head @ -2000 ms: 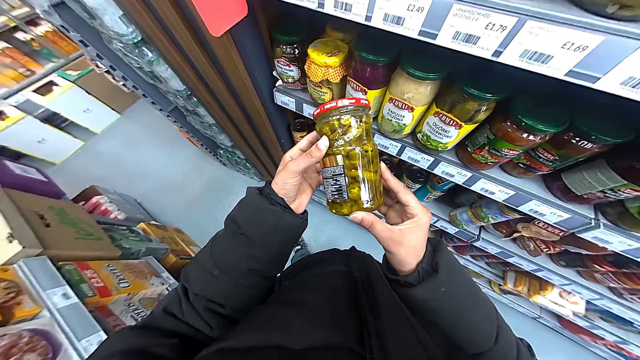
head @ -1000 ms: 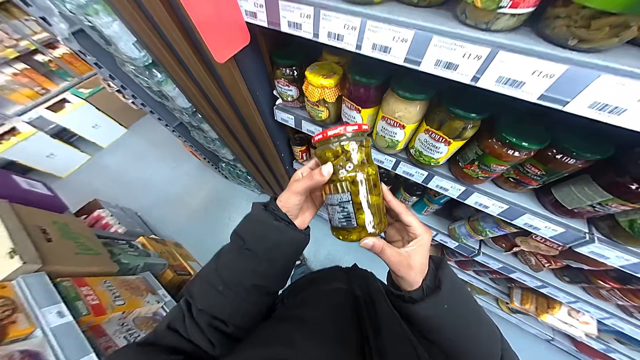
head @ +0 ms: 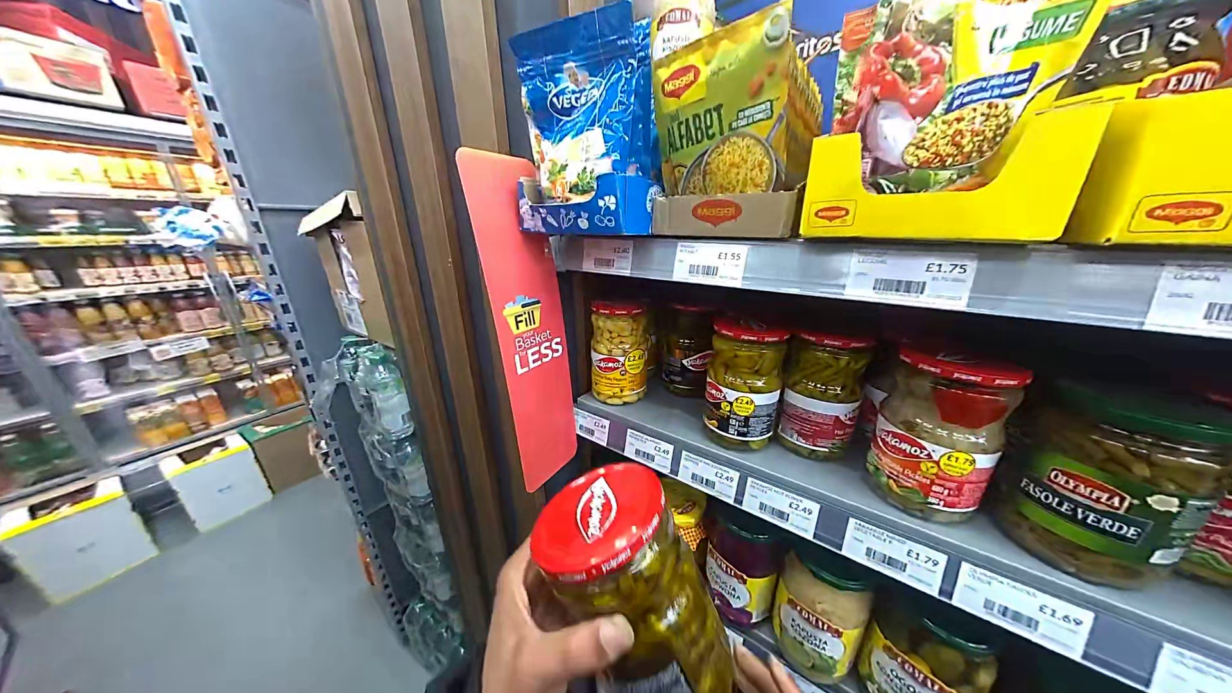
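Observation:
A glass jar of green pickled peppers with a red metal lid (head: 597, 525) is tilted at the bottom middle of the view. My left hand (head: 544, 626) wraps its left side, thumb across the front of the glass. Low on the jar's right side, only the fingers of my right hand (head: 762, 671) show; the rest is cut off by the frame. Behind the jar, a shelf holds similar red-lidded jars, among them a jar of green pickles (head: 746, 385) and a small jar of yellow pickles (head: 619, 354).
A red plastic shelf sign (head: 520, 318) juts out just left of the jars. Above runs a shelf edge with price labels (head: 905, 279), bearing seasoning packets and yellow display boxes (head: 953, 192). Green-lidded jars (head: 823, 606) stand below. Wrapped bottles (head: 385, 404) and an aisle lie left.
The view has tilted up to higher shelves. My hands and the held jar now sit lower in the frame, with the jar's lid turned more towards the camera.

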